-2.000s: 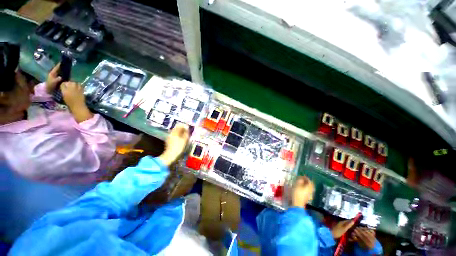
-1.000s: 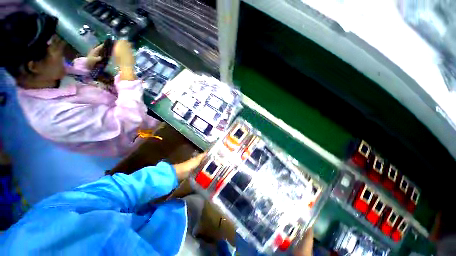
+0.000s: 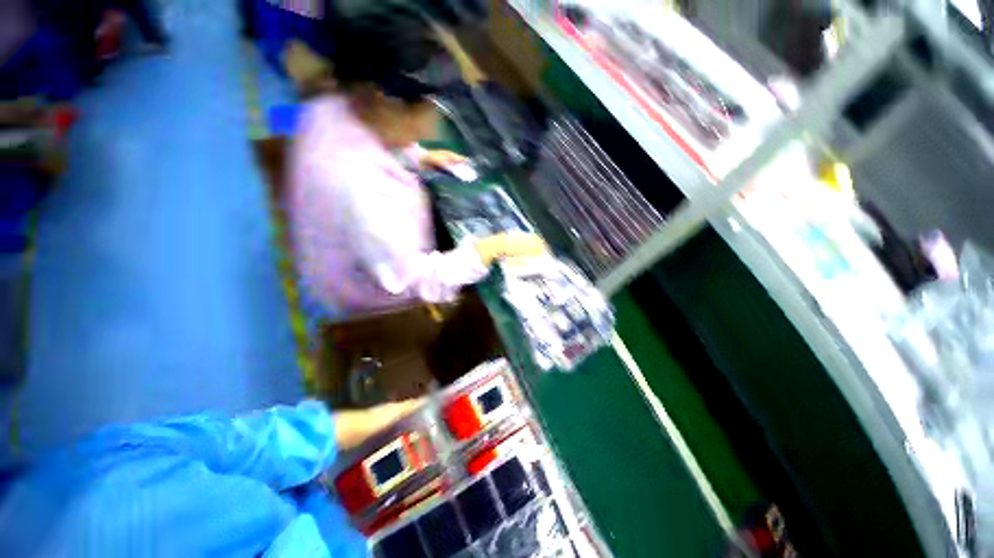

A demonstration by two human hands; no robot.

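Note:
A clear blister tray [image 3: 447, 452] is at the bottom centre, tilted and cut off by the lower edge. It holds red housings [image 3: 387, 466] with pale-framed dark windows, dark flat modules [image 3: 476, 505] and shiny film. My left hand [image 3: 376, 421], at the end of a blue sleeve, is at the tray's far left side; its fingers are hidden at the edge, and it appears to hold the tray. My right hand is out of the picture.
A green bench [image 3: 599, 436] runs diagonally beside the tray. A person in pink [image 3: 354, 207] works at it, near a film-covered white pile [image 3: 558, 311]. A shelf [image 3: 807, 294] with a pale post stands over the bench. Blue floor [image 3: 153, 251] lies left.
The view has swung left along the bench and floor. The tray has come away from the bench edge towards the lower left with my left hand. My right hand has left the picture.

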